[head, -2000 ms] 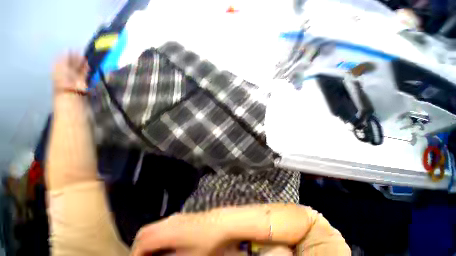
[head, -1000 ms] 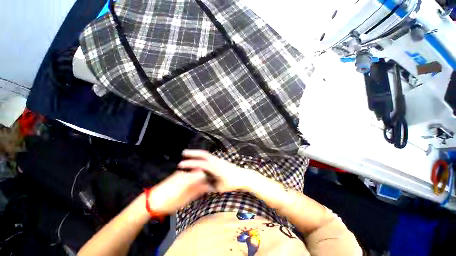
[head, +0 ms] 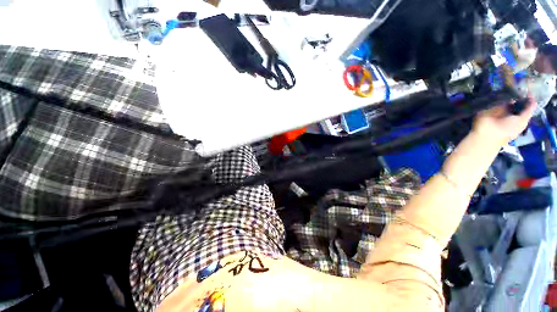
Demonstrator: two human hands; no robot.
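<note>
My right hand (head: 504, 122) is stretched out to the far right, closed on one end of a long black band (head: 348, 149). The band runs slantwise across my lap to the lower left, below the table's front edge, and its middle is blurred. The plaid fabric panel (head: 91, 152) with black strips lies at the left, partly on the white table (head: 183, 91). My left hand is not in view.
A smartphone (head: 231, 41) and black-handled shears (head: 272, 61) lie on the table. Orange-and-red-handled scissors (head: 358, 80) are at its right end. A black cloth heap (head: 421, 39) is at the upper right. Plaid cloth (head: 342, 219) hangs beside my lap. Another person's hand (head: 537, 85) shows far right.
My hands were together over my lap; my right hand has moved far right, drawing out the black band. My left hand has left the picture. The view has swung right.
</note>
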